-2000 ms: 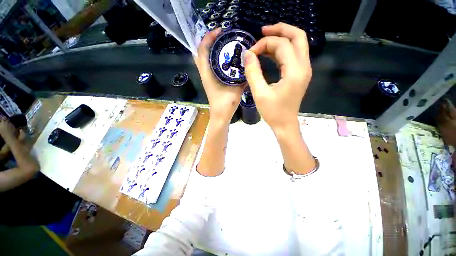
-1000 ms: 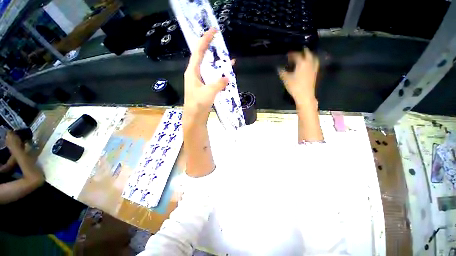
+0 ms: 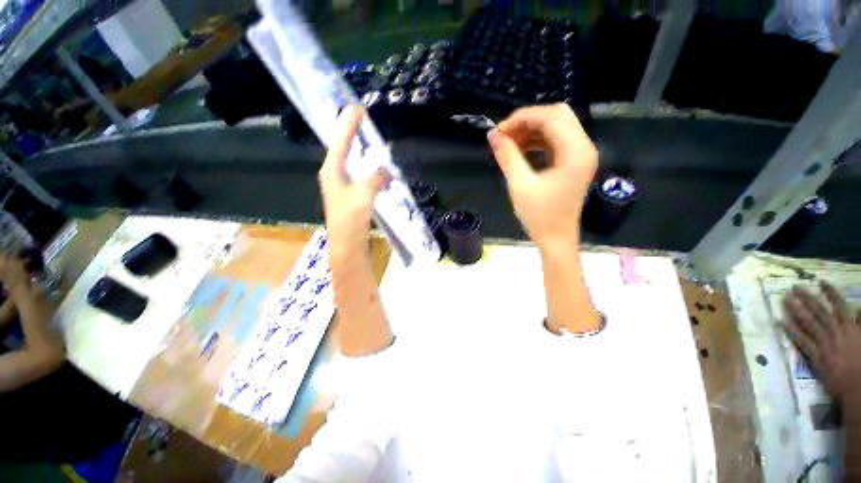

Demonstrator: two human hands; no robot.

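My left hand [image 3: 353, 193] grips a long white sticker strip [image 3: 316, 80], which slants from the top left down toward the bench edge. My right hand [image 3: 548, 170] pinches a small, thin sticker [image 3: 472, 121] between thumb and fingertips, above the belt. The sticker's print is too blurred to read. A black cylinder unit [image 3: 462, 236] stands upright at the belt's near edge, right of the strip's lower end. Another dark unit [image 3: 424, 195] stands just behind it, partly hidden by the strip. A stack of label sheets [image 3: 278, 335] with blue figures lies on the bench at left.
The dark conveyor belt [image 3: 274, 189] crosses beyond the bench, with a labelled unit [image 3: 617, 191] on it. Trays of units [image 3: 514, 61] stand behind. A perforated metal post [image 3: 784, 156] rises at right. Two black units lie at left. Neighbours' hands show at both sides. A pink tab [image 3: 630, 267] lies at right.
The labelled cylinder held at first has left my left hand, which now holds the strip. Since then the strip has shifted left, and my right hand has moved toward it, now pinching a sticker.
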